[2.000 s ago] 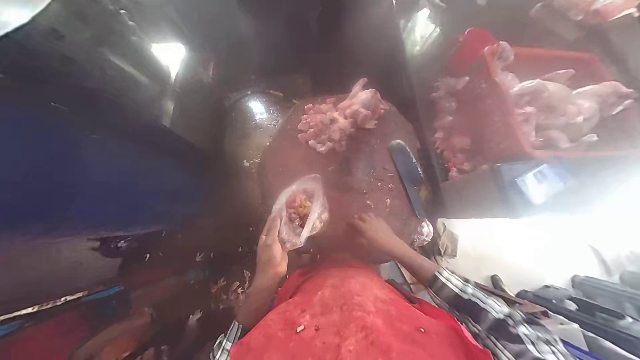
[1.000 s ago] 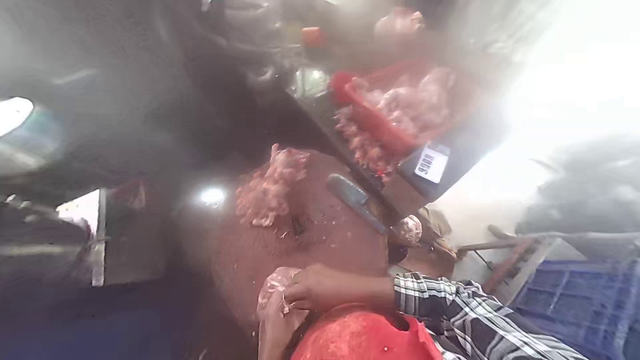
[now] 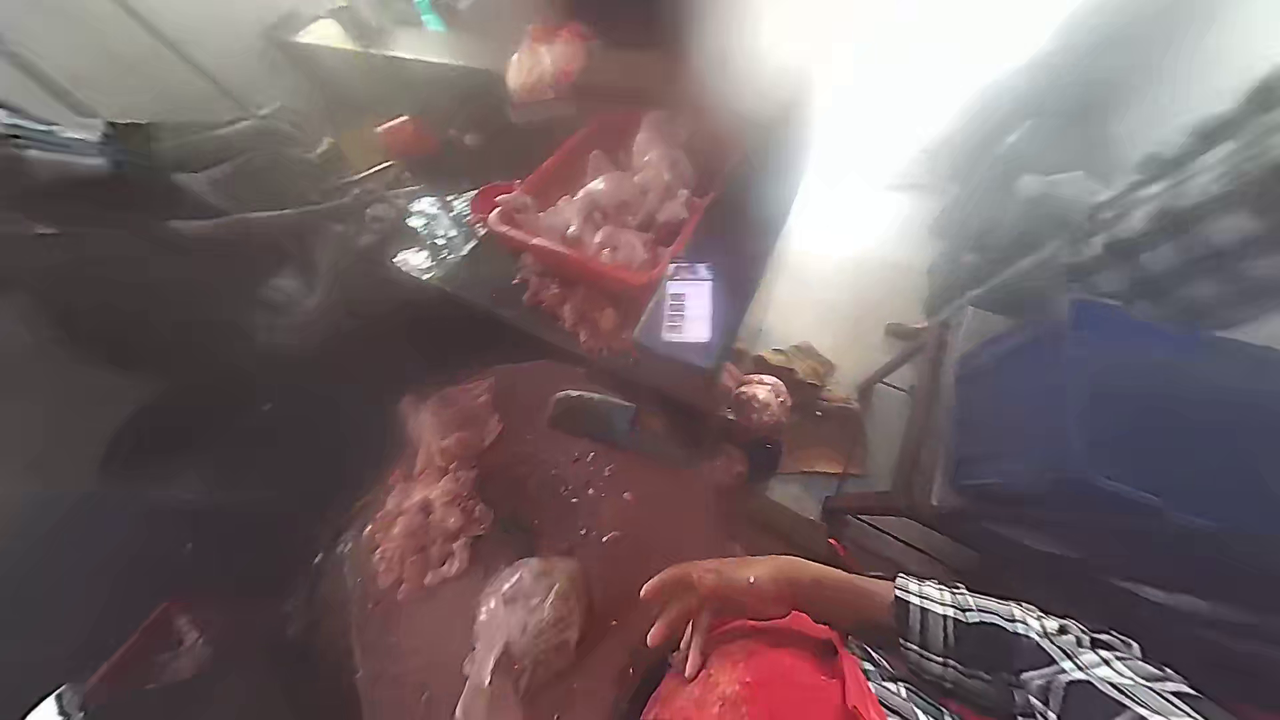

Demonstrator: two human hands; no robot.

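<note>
My right hand [image 3: 725, 590] is at the lower right, fingers apart and holding nothing, beside the red apron [image 3: 770, 670]. To its left, a clear plastic bag of meat [image 3: 530, 610] sits at the near part of the round chopping block [image 3: 640, 515], its narrow end toward the bottom edge. I cannot make out my left hand. Pieces of raw meat [image 3: 430, 510] are heaped at the block's left side. A broad-bladed knife [image 3: 590, 415] lies flat near the far edge, its handle to the right. Small scraps dot the block.
Beyond the block, a red plastic basket [image 3: 560, 260] of whole plucked chickens stands on a dark stand [image 3: 500, 310] with a lit display [image 3: 690, 305]. More meat pieces [image 3: 580, 305] lie before it. A wrapped lump [image 3: 760, 402] is near the knife handle. Blue crates [image 3: 1110, 420] stand at the right.
My right hand was at the bag one second ago and is now apart from it, to the right. My left hand, seen holding the bag two seconds ago, no longer shows. The view has turned strongly.
</note>
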